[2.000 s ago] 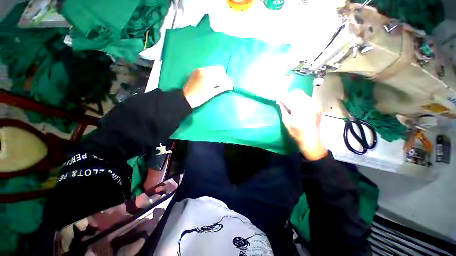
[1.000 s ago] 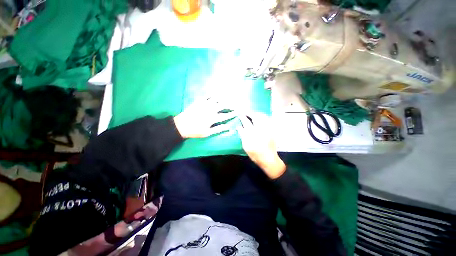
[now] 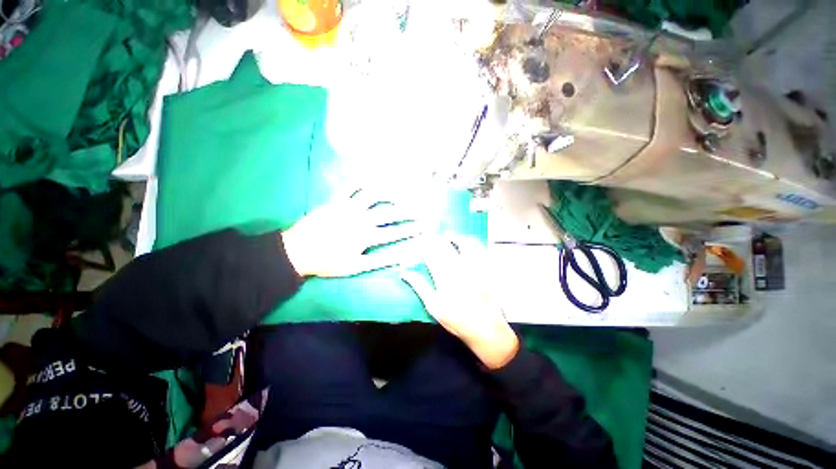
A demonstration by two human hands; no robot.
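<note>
The green fabric panel (image 3: 229, 165) lies on the white table in front of me, washed out by glare near the needle. My left hand (image 3: 353, 234) lies flat on the panel with its fingers apart, pointing right. My right hand (image 3: 463, 289) rests at the panel's right part, close to the left fingertips, its own fingertips blurred by the glare. I cannot tell whether it pinches the cloth. The cream sewing machine (image 3: 596, 119) stands at upper right. Its needle area (image 3: 481, 188) is just above my right hand, partly lost in glare.
Black-handled scissors (image 3: 591, 273) lie right of my right hand, beside crumpled green cloth (image 3: 610, 224). An accessory tray (image 3: 720, 279) and a small black box (image 3: 768, 261) are at right. An orange bottle (image 3: 312, 16) stands at the top. Green pieces (image 3: 55, 101) are heaped at upper left.
The view has shifted, with the machine appearing larger. Since two seconds ago, my hands have come together on the panel, and the raised fold between them has flattened. My left hand has spread out flat.
</note>
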